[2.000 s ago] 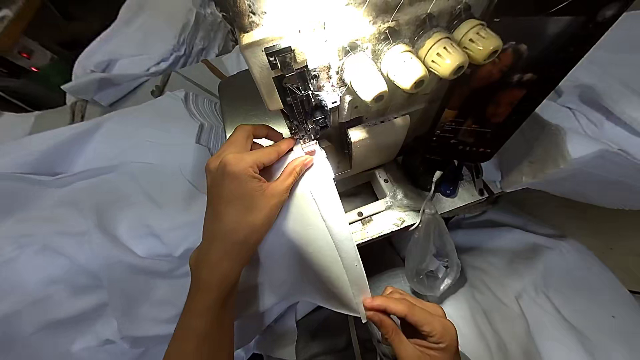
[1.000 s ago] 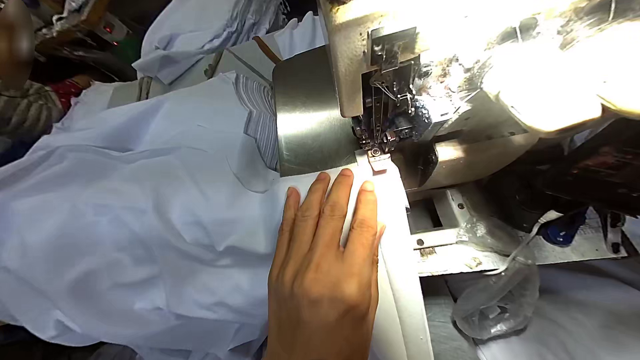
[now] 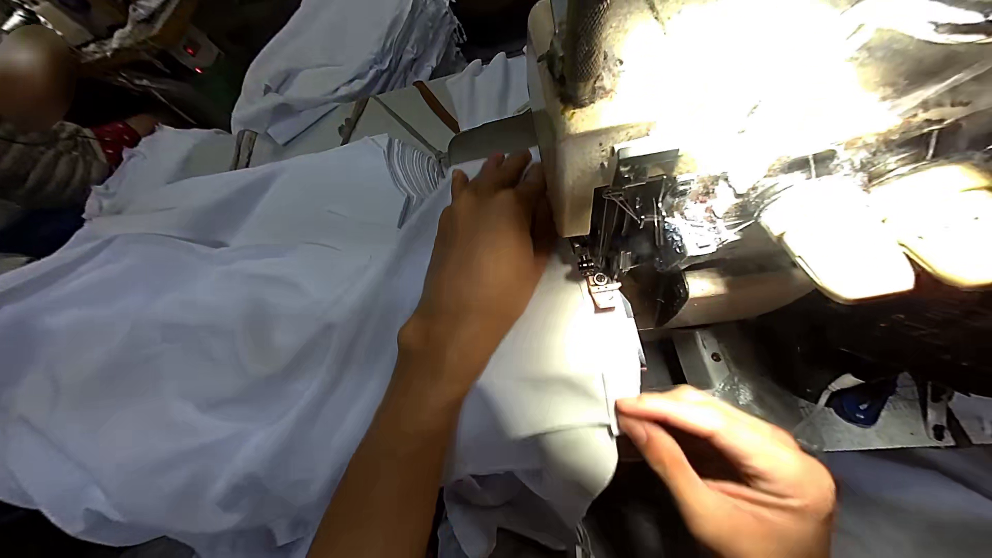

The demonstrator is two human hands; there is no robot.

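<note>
White fabric (image 3: 542, 380) runs under the presser foot (image 3: 601, 288) of an overlock sewing machine (image 3: 577, 155). My left hand (image 3: 488, 240) lies on the cloth left of the needle area, fingers bent toward the machine bed; whether they pinch the cloth cannot be told. Nearer to me, my right hand (image 3: 721, 465) pinches the fabric's right edge between thumb and index finger, at a folded seam. The metal machine bed (image 3: 492, 138) shows beyond my left fingers. A large heap of white cloth (image 3: 201, 341) spreads to the left, with stacked layered edges (image 3: 415, 170) near the bed.
Another white cloth pile (image 3: 333, 62) lies at the back. Pale thread cones or knobs (image 3: 845, 240) glare under the lamp at right. Below them are a metal bracket (image 3: 701, 360) and a clear plastic bag (image 3: 748, 395). A person (image 3: 46, 132) sits at the far left.
My left hand has moved up beside the machine head from the cloth in front of the foot. My right hand, out of view one second ago, now holds the fabric edge.
</note>
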